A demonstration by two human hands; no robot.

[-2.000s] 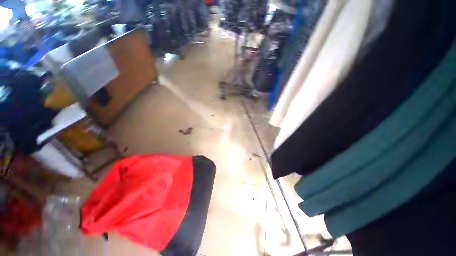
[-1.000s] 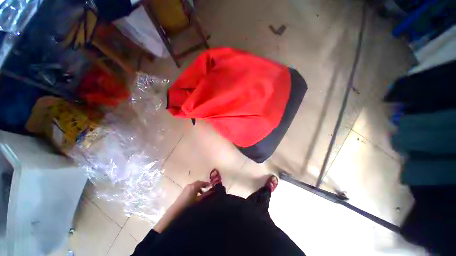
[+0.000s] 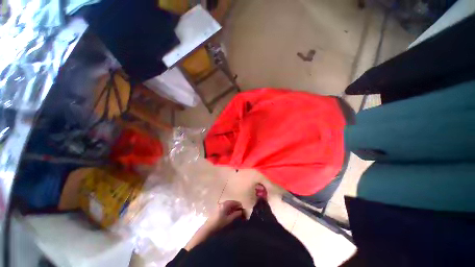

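The large red sack (image 3: 291, 135) lies on the floor in front of me, its dark edge at the right, partly behind the hanging garments. My left hand (image 3: 221, 216) is low in front of my dark clothing, to the lower left of the sack and apart from it. It is small and blurred, so its fingers and whether it holds anything are unclear. My right hand is not in view.
Teal garments (image 3: 416, 128) hang at the right, between dark ones. Crinkled clear polybags (image 3: 166, 219) lie on the floor at lower left, beside a yellow printed bag (image 3: 107, 198) and an orange-red bag (image 3: 138, 148). Shiny plastic (image 3: 31, 62) covers the upper left. A rack base bar (image 3: 317, 216) is below the sack.
The view has swung down from the aisle and then shifted, so the sack now shows farther right and the hanging garments reach closer. My left hand came into view and stays low.
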